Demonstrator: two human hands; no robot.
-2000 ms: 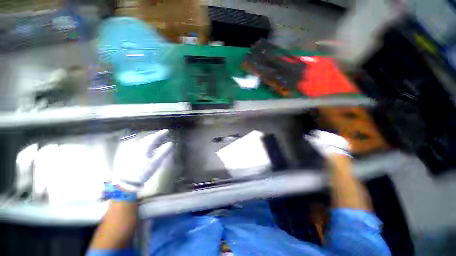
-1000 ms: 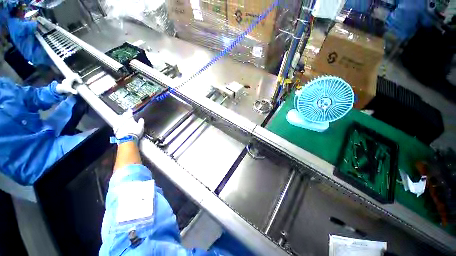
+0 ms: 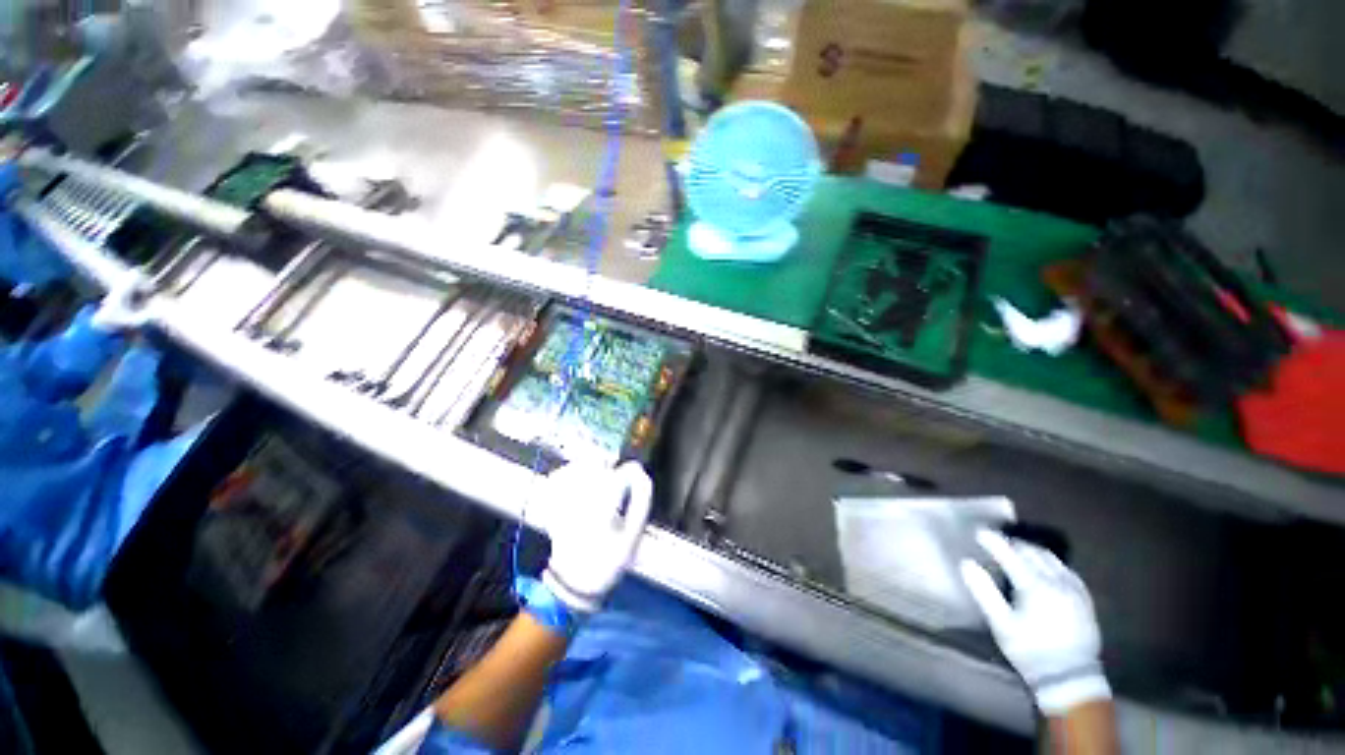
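Note:
A dark carrier (image 3: 682, 376) with green populated circuit boards (image 3: 587, 381) lies across the conveyor rails, left of centre. My left hand (image 3: 587, 531), in a white glove with a blue wrist strap, is at the carrier's near edge; its fingertips are bright and blurred, and they appear to hold that edge. My right hand (image 3: 1040, 617), in a white glove, is open with fingers spread at the right edge of a white paper sheet (image 3: 915, 553). A flat black object (image 3: 1040, 536) is partly hidden behind its fingers. A dark pen (image 3: 885, 474) lies beyond the paper.
Behind the rail (image 3: 708, 313), the green mat (image 3: 1033, 258) holds a light-blue fan (image 3: 749, 170), a black tray of green pieces (image 3: 900, 303), crumpled white tissue (image 3: 1037, 326), stacked covers (image 3: 1180, 317) and a red sheet (image 3: 1305, 406). A black tote (image 3: 280, 590) stands front left. Another person's blue sleeve (image 3: 89, 487) is at far left.
The view has turned right. The carrier has moved right along the rails, together with my left hand. My right hand has come into view by the paper.

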